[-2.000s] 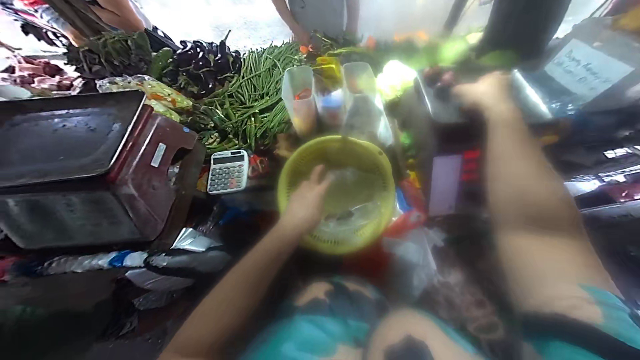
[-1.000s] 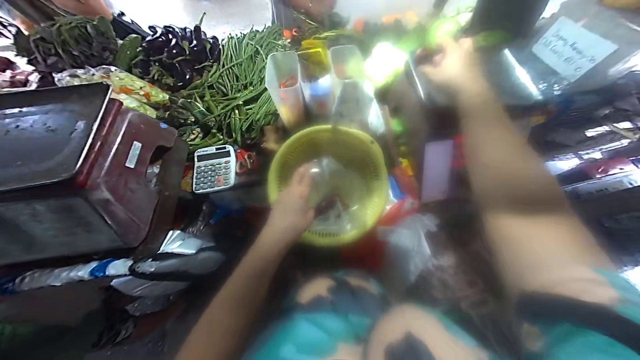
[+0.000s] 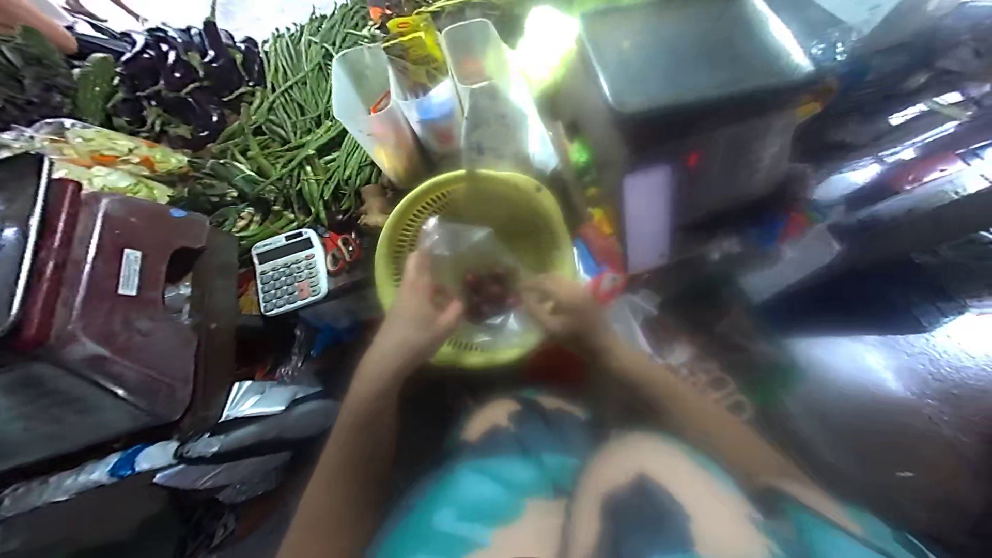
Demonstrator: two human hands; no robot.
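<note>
A clear plastic bag [image 3: 465, 244] with small dark red pieces [image 3: 490, 293] inside is over the yellow-green plastic colander [image 3: 535, 194]. My left hand [image 3: 422, 306] grips the bag's left side. On the other side my right hand [image 3: 562, 306] is at the bag beside the red pieces, blurred, so its hold is unclear. Left of the colander lie a white calculator [image 3: 291, 271] and red-handled scissors [image 3: 341, 252]. What the red pieces are cannot be told.
A maroon weighing scale [image 3: 132, 310] stands at left and another scale with a metal tray [image 3: 697, 54] at upper right. Behind are eggplants [image 3: 178, 70], long green beans [image 3: 310, 101] and translucent plastic containers [image 3: 372, 101]. A piece of ginger [image 3: 374, 203] lies by the colander.
My right hand has come down from the scale tray at upper right to the bag over the colander. My left hand stays at the bag; the red pieces now show inside it.
</note>
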